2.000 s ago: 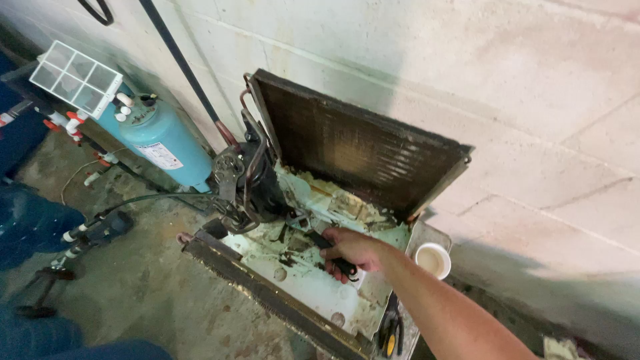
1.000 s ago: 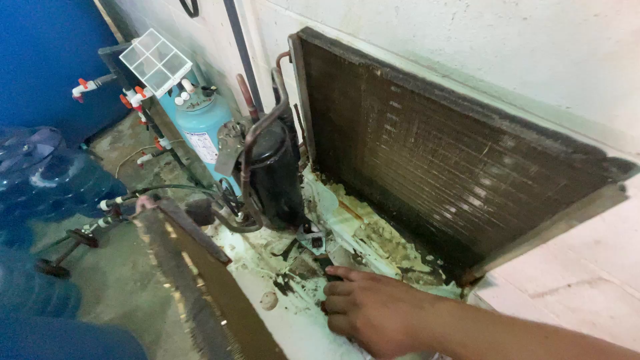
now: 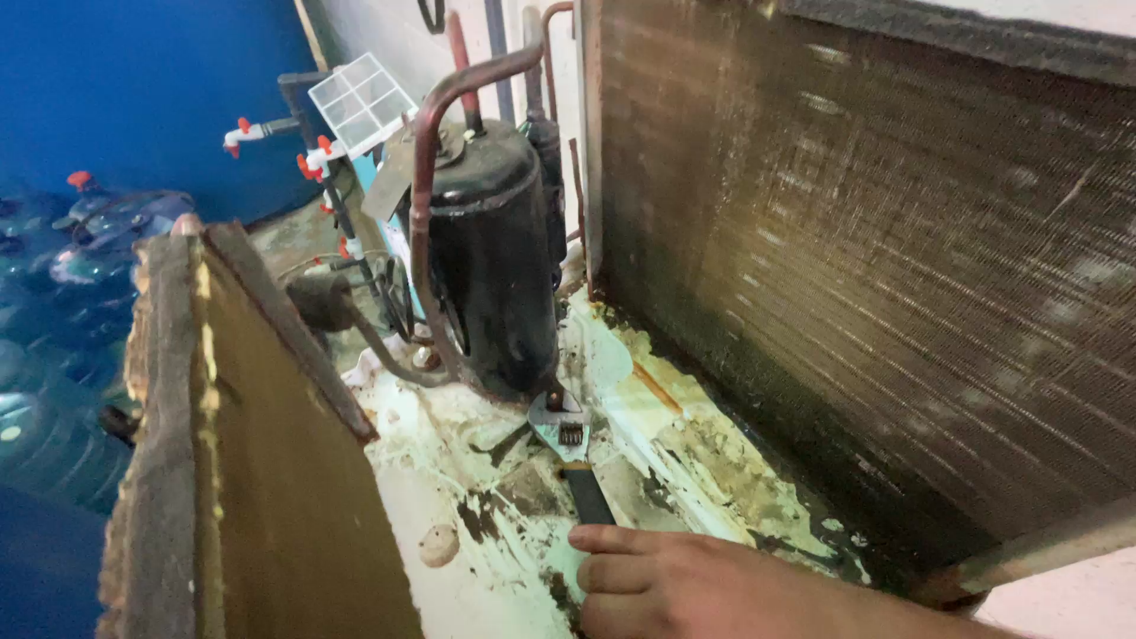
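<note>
My right hand (image 3: 661, 581) grips the dark handle of an adjustable wrench (image 3: 568, 430) at the lower middle. The wrench's jaws are around a small rusty bolt or nut (image 3: 556, 397) at the foot of a black cylindrical compressor (image 3: 488, 257). The compressor stands upright on a dirty, peeling metal base pan (image 3: 426, 524), with bent copper pipes (image 3: 424, 177) rising beside it and over its top. My left hand is not in view.
A large finned condenser coil (image 3: 843, 266) rises on the right. A foam-edged panel (image 3: 284, 461) stands at the left. Behind are a white-framed mesh filter (image 3: 364, 102), pipes with red valves (image 3: 324, 160), a blue tank (image 3: 142, 98) and clear blue water bottles (image 3: 62, 355).
The view has moved much closer to the compressor. My right hand stays on the wrench handle; the wrench's jaws now show plainly at the compressor's foot.
</note>
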